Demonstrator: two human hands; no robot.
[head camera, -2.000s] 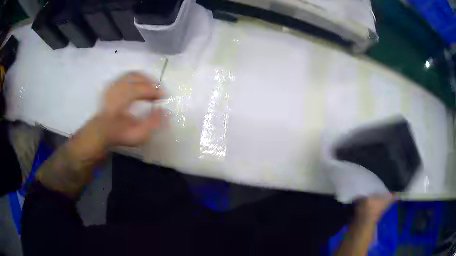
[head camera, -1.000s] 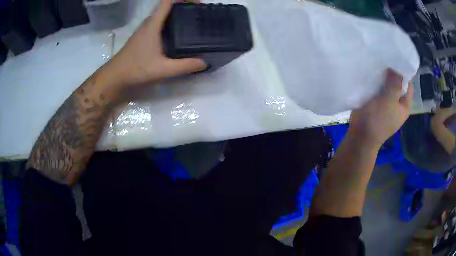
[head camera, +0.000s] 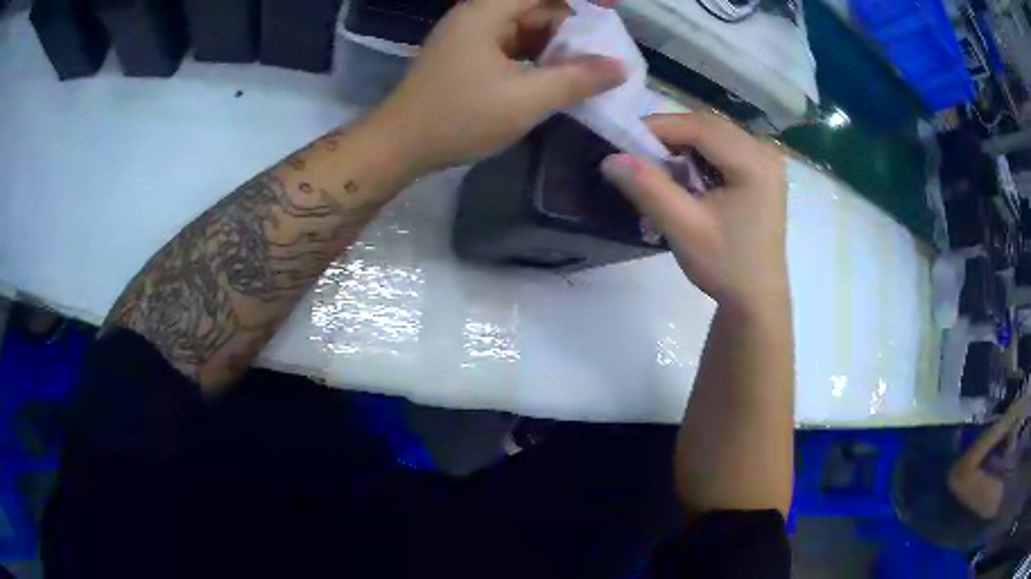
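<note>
A black box-shaped housing (head camera: 509, 209) stands on the white-covered bench (head camera: 543, 362) in front of me, under my hands. My left hand (head camera: 497, 85) pinches one part of a thin white protective bag (head camera: 616, 96) between thumb and fingers, above the housing. My right hand (head camera: 724, 187) pinches the bag's other end near the housing's right side. The bag is bunched between my hands. The housing's far side is hidden by my hands and the bag.
Several black housings (head camera: 153, 40) stand in a row at the back left. A housing in a white wrap (head camera: 379, 57) stands beside them. A raised shelf (head camera: 746, 51) and green surface (head camera: 871, 147) lie behind. Another person's arm (head camera: 978, 481) shows at the right edge.
The black housing has gone from my left hand onto the bench. My left hand has moved onto the bag, and my right hand has come in from the right with the bag, now bunched.
</note>
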